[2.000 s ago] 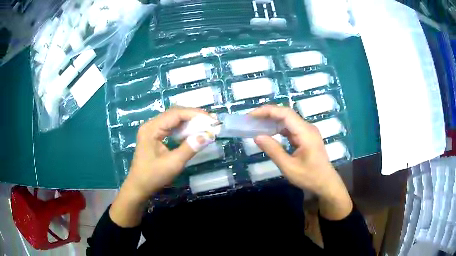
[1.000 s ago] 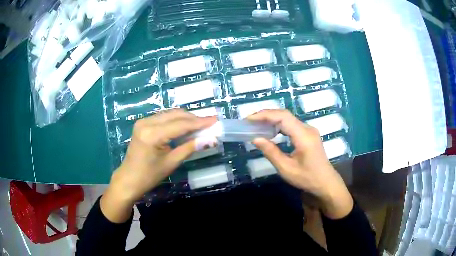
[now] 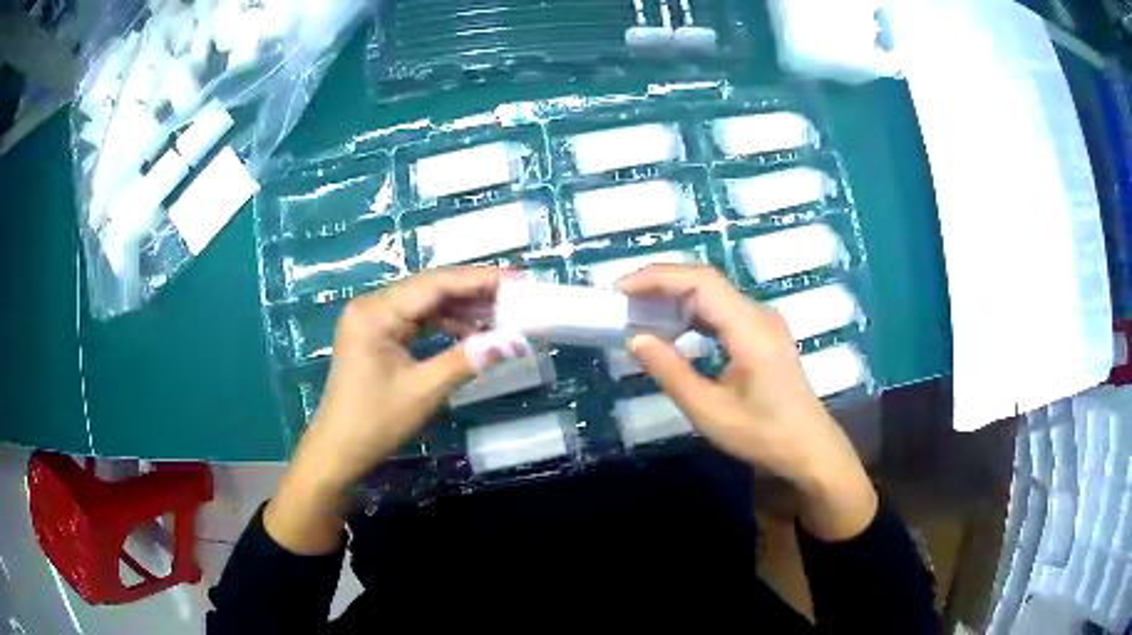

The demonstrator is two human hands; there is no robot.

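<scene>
A white unit point(image 3: 565, 310) is held level between both hands above the clear blister tray point(image 3: 281, 267). My left hand point(image 3: 404, 360) grips its left end between thumb and fingers, with white coverings on some fingertips. My right hand point(image 3: 732, 372) grips its right end between thumb and index finger. Single white units lie in the pockets of the tray's three right columns; the visible upper pockets of the left column are empty. My hands hide part of the middle pockets.
A clear plastic bag point(image 3: 118, 267) of white pieces lies at the left. A component tray point(image 3: 497, 50) with shaft parts stands behind. A white sheet point(image 3: 1012, 223) lies at the right, with filled trays point(image 3: 1074, 509) below it. A red stool point(image 3: 112, 527) stands at lower left.
The left end of the unit, earlier partly covered by my left fingers, now shows as one smooth white block. My left fingers have opened slightly around it; my right hand barely moved.
</scene>
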